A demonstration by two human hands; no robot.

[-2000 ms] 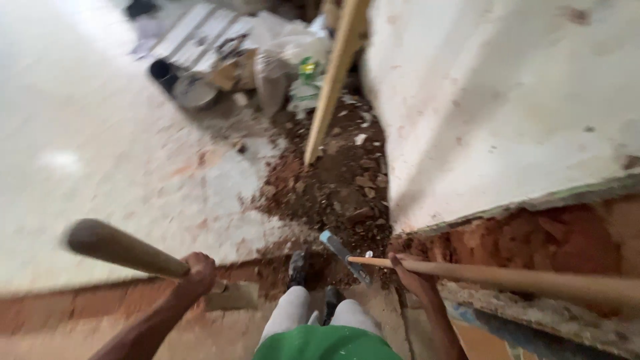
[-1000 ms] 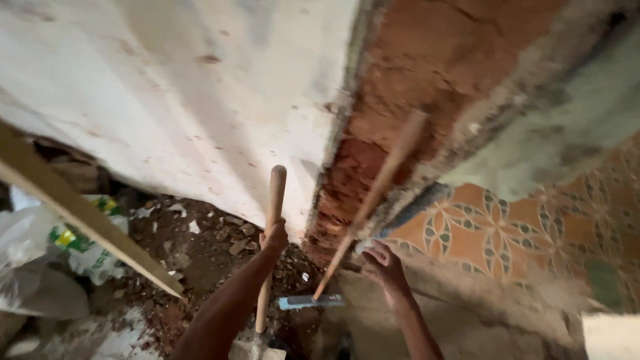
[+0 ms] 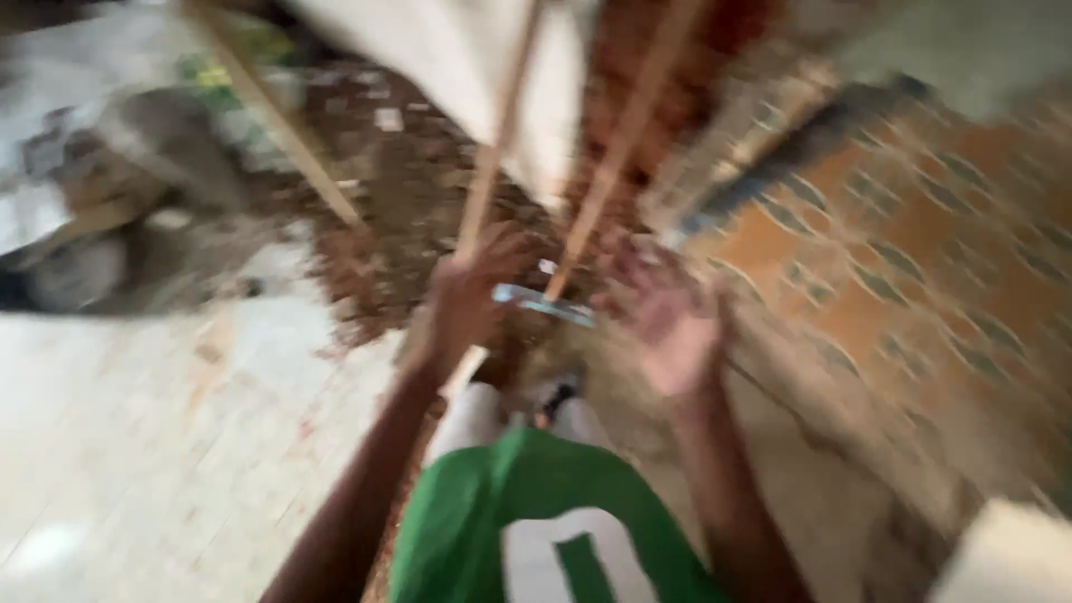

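In the head view, my left hand is at a wooden tool handle that leans up towards the white wall. Its fingers look partly spread, and blur hides whether they grip the wood. My right hand is held palm up with fingers apart and nothing in it. Between my hands, a tool with a narrow blue-grey metal head rests head down on the dirt. Its wooden handle slants up in front of the exposed red earth, close to my right fingers but not in them.
A wooden pole slants down to the rubble on the left. Plastic bags and debris lie beyond. Pale flooring is at lower left. Orange patterned tiles and a dark bar are at right.
Two seconds ago my left hand held one wooden handle and my right hand was on the other. My right hand has come off its handle, and both tools now stand upright near the wall corner.
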